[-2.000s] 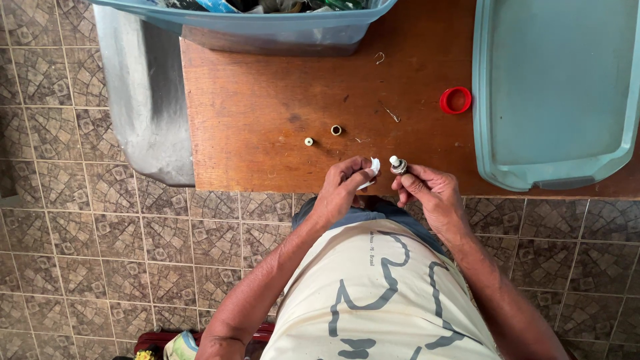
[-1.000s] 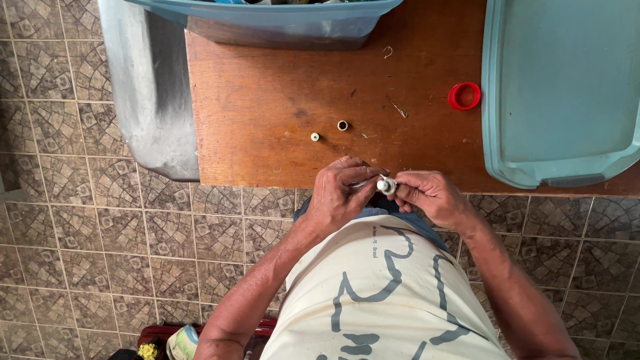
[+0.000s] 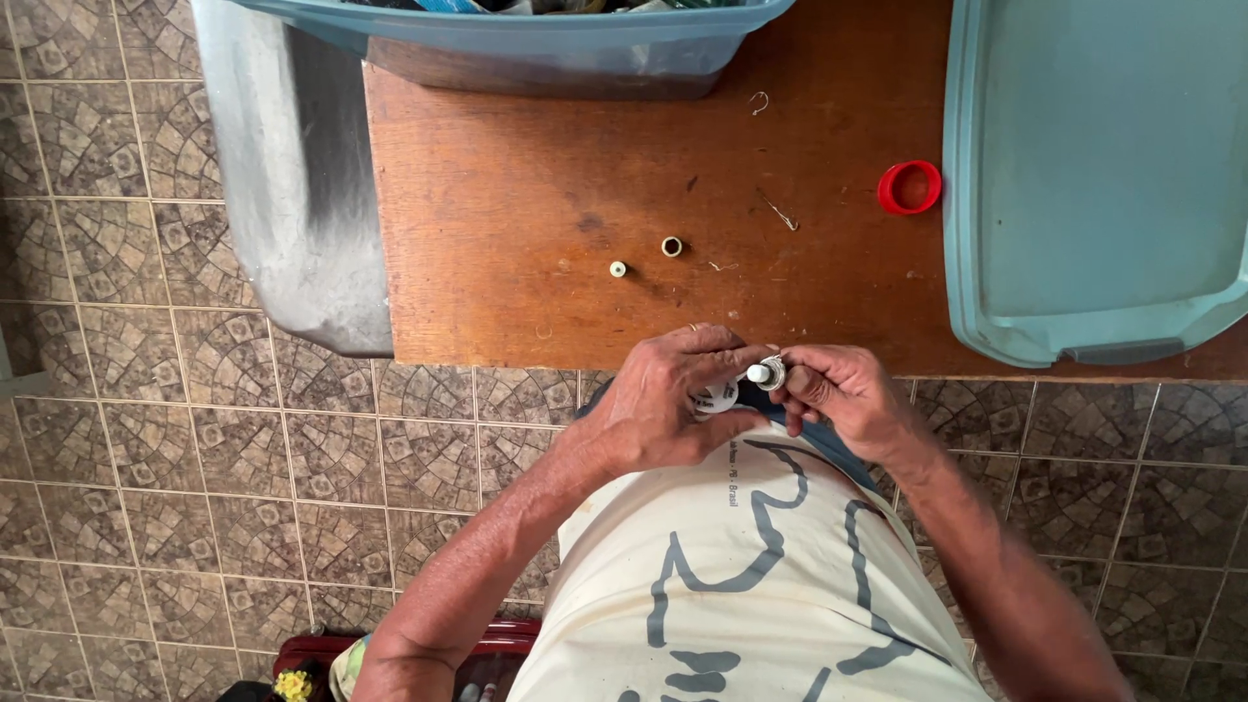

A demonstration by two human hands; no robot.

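Note:
Close to my body, at the table's near edge, both hands meet. My left hand point(image 3: 673, 395) holds a white round spool of tape point(image 3: 717, 398), partly hidden by the fingers. My right hand point(image 3: 843, 395) grips a small metal fitting with a white tip point(image 3: 765, 373), and the left fingertips touch it or lie right beside it. Beyond the hands, on the wooden table point(image 3: 507, 244), stand a small pale cylindrical part point(image 3: 618, 269) and a hollow ring-like part point(image 3: 672, 247).
A red plastic ring point(image 3: 910, 187) lies beside a blue-green plastic lid point(image 3: 1102, 175) at right. A filled blue plastic bin point(image 3: 556, 54) stands at the back. Thin scraps point(image 3: 780, 211) lie on the table. A grey chair point(image 3: 292, 185) adjoins its left edge.
My hands, apart two seconds ago, have come together, with the left now beside the fitting held in the right. The small parts on the table have not moved.

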